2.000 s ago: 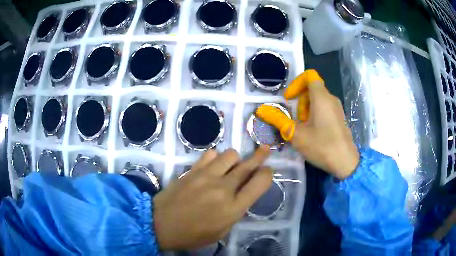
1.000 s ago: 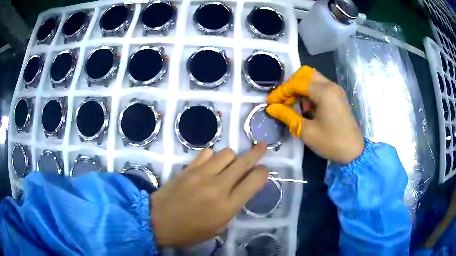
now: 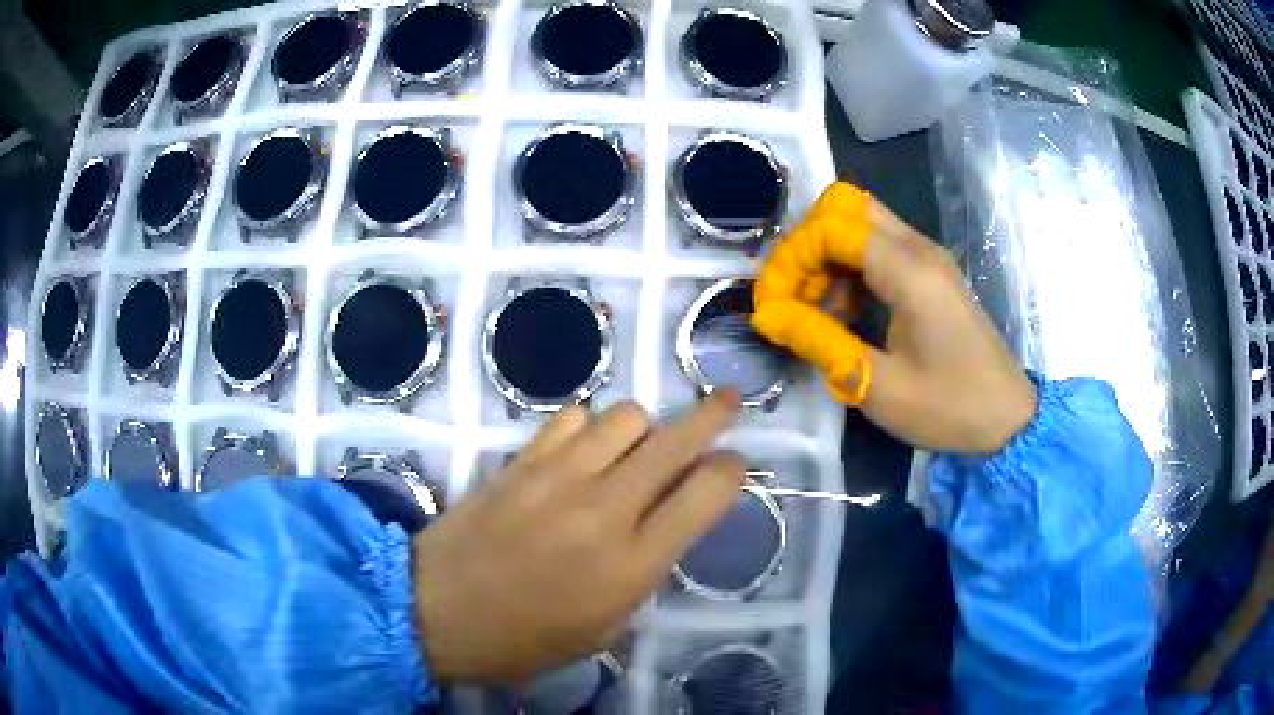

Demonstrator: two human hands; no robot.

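A round watch head [image 3: 736, 344] sits in a right-column pocket of the white blister tray [image 3: 651, 266]. Its face is grey and hazy low down and black at the top. My right hand [image 3: 894, 314], with orange finger cots on thumb and index finger, pinches at the face's upper right edge; whether film is between the tips cannot be told. My left hand [image 3: 587, 538] is bare; its index fingertip rests at the face's lower edge, and nothing shows in its grip. A thin white line [image 3: 824, 496] runs right from beside the left fingers, above a grey-faced watch [image 3: 731, 545].
Rows of black-faced watches [image 3: 548, 345] fill the tray's upper part, with grey-faced ones lower down. A white bottle [image 3: 901, 70] stands behind the tray. A crinkled clear bag [image 3: 1083, 266] lies to the right. Another tray [image 3: 1236, 293] is at the far right.
The face went from grey all over to black at its top. My right index finger has closed down towards the thumb. The white line has appeared longer, reaching past the tray's edge.
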